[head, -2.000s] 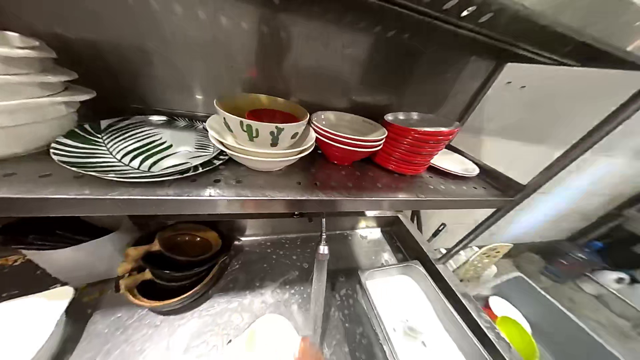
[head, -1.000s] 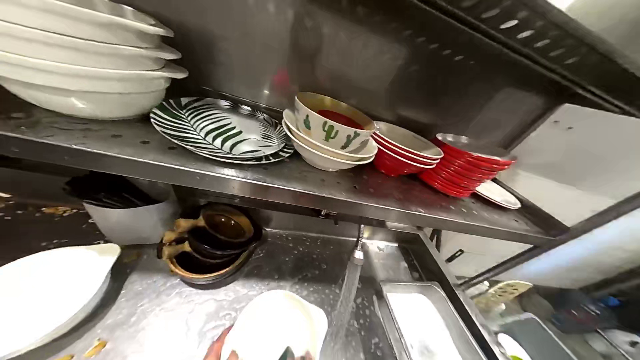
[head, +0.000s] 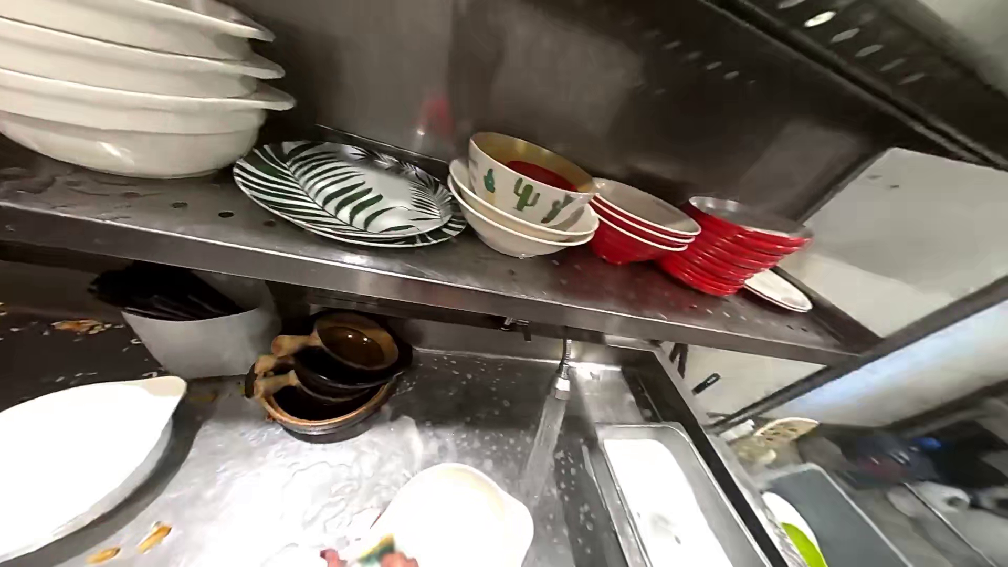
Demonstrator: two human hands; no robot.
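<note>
A white bowl (head: 461, 512) is tilted over the steel sink at the bottom edge of the head view. Fingertips, apparently of my right hand (head: 398, 560), show at its lower left with a small yellow and green sponge (head: 381, 549) between them. The rest of that hand is cut off by the frame. Of my left hand only a faint reddish trace by the bowl's left rim may show; its grip is hidden. Water runs from a spray tap (head: 562, 386) just right of the bowl.
Brown handled bowls (head: 346, 370) are stacked behind, beside a grey container (head: 205, 339) of dark utensils. A large white dish (head: 79, 457) lies left, a steel pan (head: 693, 504) right. Overhead, a steel shelf (head: 441, 276) holds leaf-patterned plates (head: 354, 197), red bowls (head: 724, 248) and stacked white dishes (head: 134, 102).
The view has swung left, bringing the large white dish and the white stack more into frame. The white bowl, low and partly cut off two seconds ago, shows more fully.
</note>
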